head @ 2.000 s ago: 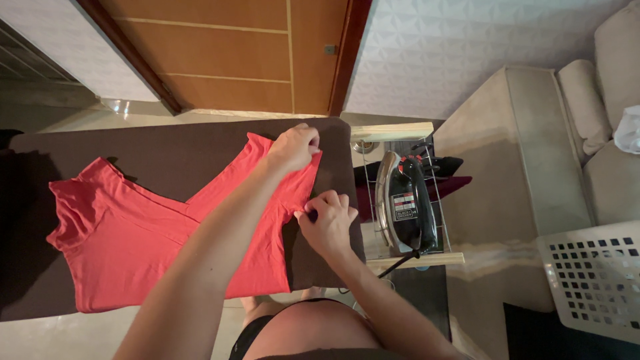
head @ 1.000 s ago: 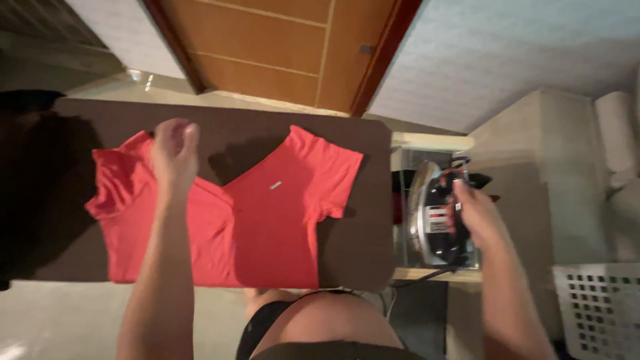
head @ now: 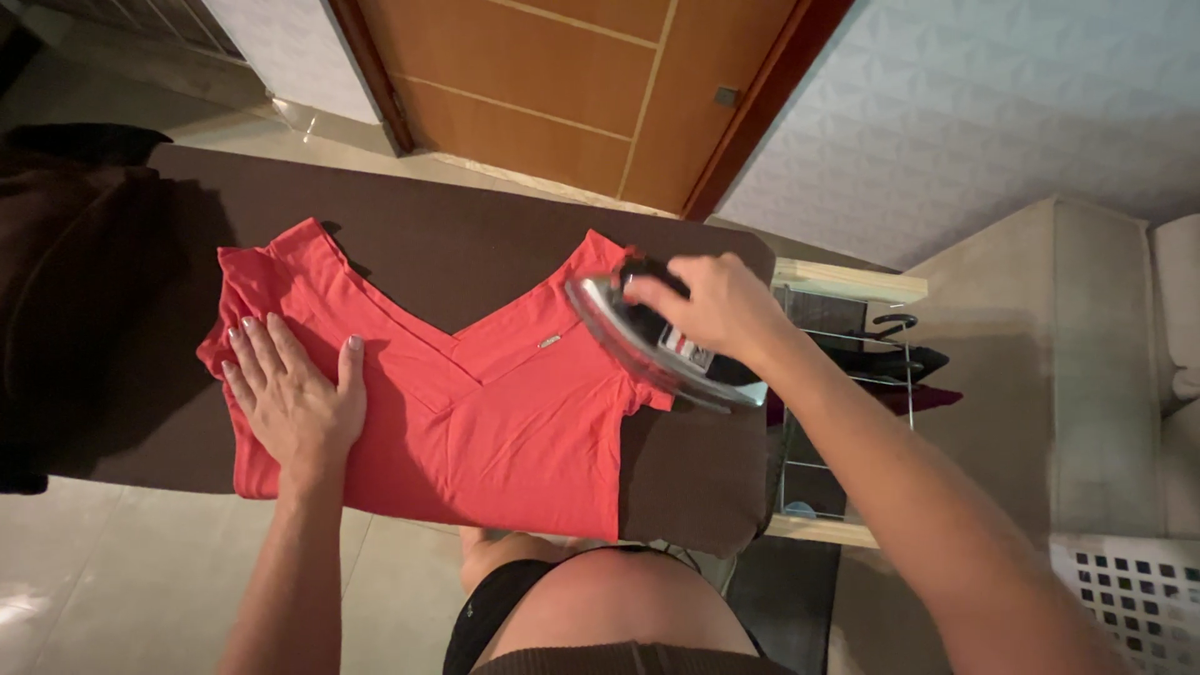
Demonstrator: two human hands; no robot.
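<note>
A coral-red V-neck top (head: 525, 441) lies spread on a brown-covered ironing board (head: 694, 478), with a small metal tag on its chest. My left hand (head: 300, 394) rests flat on the top near the left sleeve, fingers slightly apart, holding nothing. Gripped by its handle in my right hand (head: 717, 305), a clothes iron (head: 656, 347) is over the right shoulder and sleeve of the top, slightly blurred. Whether its soleplate touches the cloth cannot be told.
Dark fabric (head: 84, 309) is heaped on the board's left end. At the right end, a wood-and-wire rack (head: 844, 277) holds dark items and a hanger. Beyond are a beige sofa (head: 994, 375) and a white perforated basket (head: 1125, 600). A wooden door (head: 525, 84) stands behind.
The iron has moved left from the rack to over the top, held in my right hand. My left hand has come down flat on the garment. Two seconds ago both hands were at the top's right part.
</note>
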